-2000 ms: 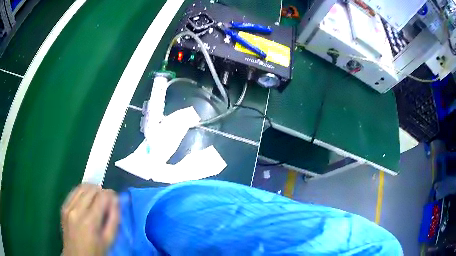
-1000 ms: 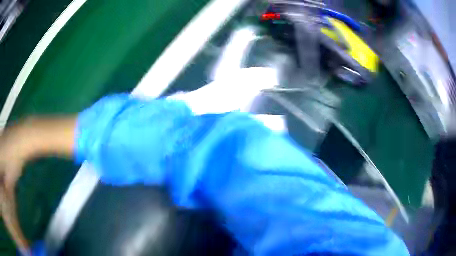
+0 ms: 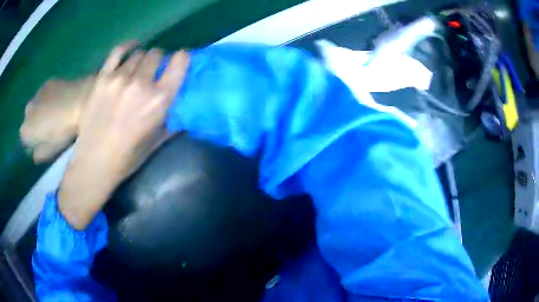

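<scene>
My right arm, in a bright blue sleeve (image 3: 366, 171), reaches across from the lower right to the left. My right hand (image 3: 50, 118) is at the far left over the green conveyor belt (image 3: 77, 47), fingers curled in and somewhat blurred, with no object visible in it. My left hand (image 3: 127, 88) comes up from the lower left and lies across my right wrist, fingers bent around it at the gathered cuff. Its thumb and palm are hidden.
White wipes (image 3: 378, 71) and a pale syringe (image 3: 408, 38) lie beyond my right sleeve. A black controller (image 3: 467, 53) with a red light and yellow label (image 3: 505, 97) is at upper right. A white machine (image 3: 526, 171) is at the right edge. A large dark rounded shape (image 3: 177, 206) fills the lower middle.
The view has turned, so the controller and wipes sit further right. My left hand has come into view and closed around my right wrist. My right fingers are now curled in.
</scene>
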